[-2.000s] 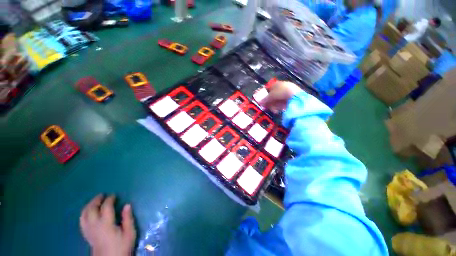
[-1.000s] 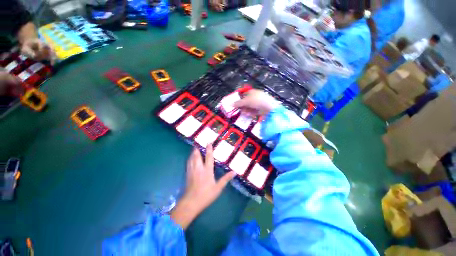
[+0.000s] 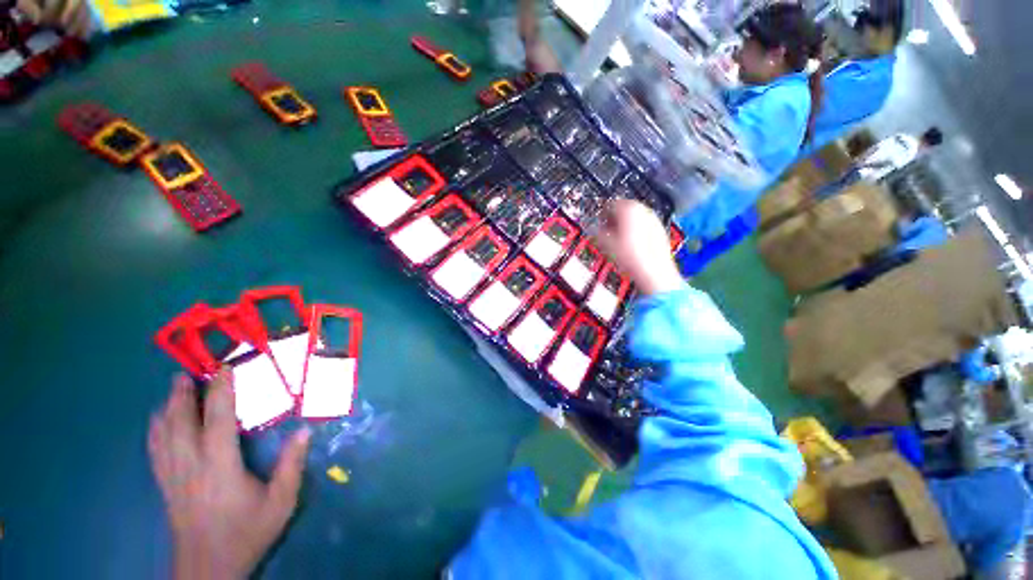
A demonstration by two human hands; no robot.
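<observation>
Several red front covers with white lower halves (image 3: 330, 385) lie overlapping in a fan on the green mat. My left hand (image 3: 221, 482) is just below them, fingers spread, fingertips at the lower edge of the fan. More red covers (image 3: 464, 267) lie in rows in the shiny black tray (image 3: 481, 145), a full row along its near side and a shorter one behind. My right hand (image 3: 637, 241) is over the tray beside the shorter row, fingers bent down; whether it holds a cover cannot be told.
Covered phones (image 3: 190, 187) lie scattered on the mat beyond the fan. A small yellow-orange piece (image 3: 338, 475) is near my left hand. Clear plastic trays (image 3: 680, 130) are stacked behind the black tray. People in blue smocks (image 3: 782, 108) are beyond. Cartons (image 3: 895, 323) stand on the floor at right.
A fan of covers now lies on the mat by my left hand, which has moved left, away from the tray edge. My right hand no longer visibly holds a cover; it has moved right over the tray.
</observation>
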